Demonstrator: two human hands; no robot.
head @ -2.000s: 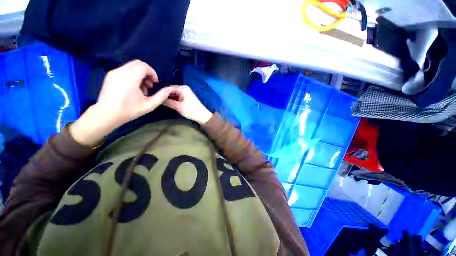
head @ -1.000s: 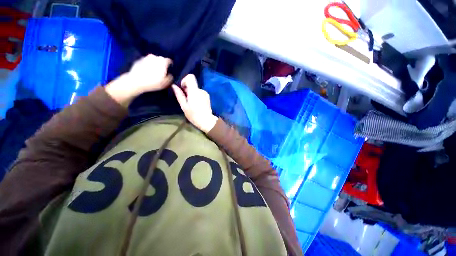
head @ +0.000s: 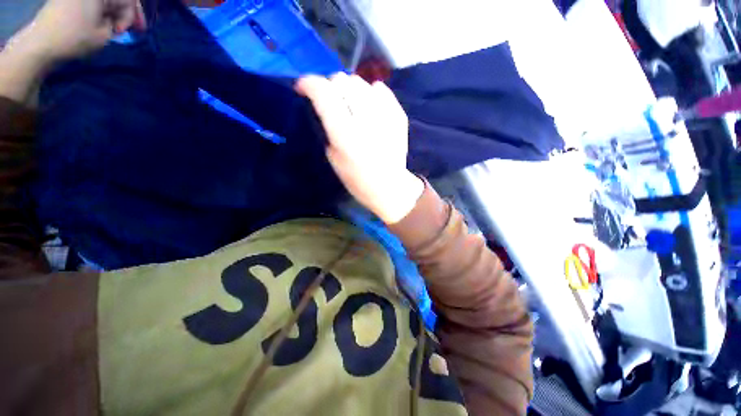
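Observation:
Dark navy cloth (head: 187, 154) lies in a large, loose bundle over my lap, and a navy panel (head: 479, 106) stretches from it across the white table to the sewing machine. My left hand (head: 77, 28), blurred and cut off at the top left, grips a raised part of the cloth. My right hand (head: 361, 134) is at the cloth's right side, its fingertips closed on an edge; its thumb is hidden. The white sewing machine (head: 678, 244) with a blue stripe and black band is at the right. The panel's end is near its needle area, where detail is unclear.
Snips with red and yellow handles (head: 581, 268) lie on the white table (head: 508, 203), right of my right arm. A blue bin (head: 272, 36) is behind the cloth at the top. A narrow bright blue strip shows amid the cloth. Dark straps hang at the lower right.
The view has turned right, bringing the machine into sight. My hands have moved from close together to wide apart, with the navy cloth spread between them over my lap.

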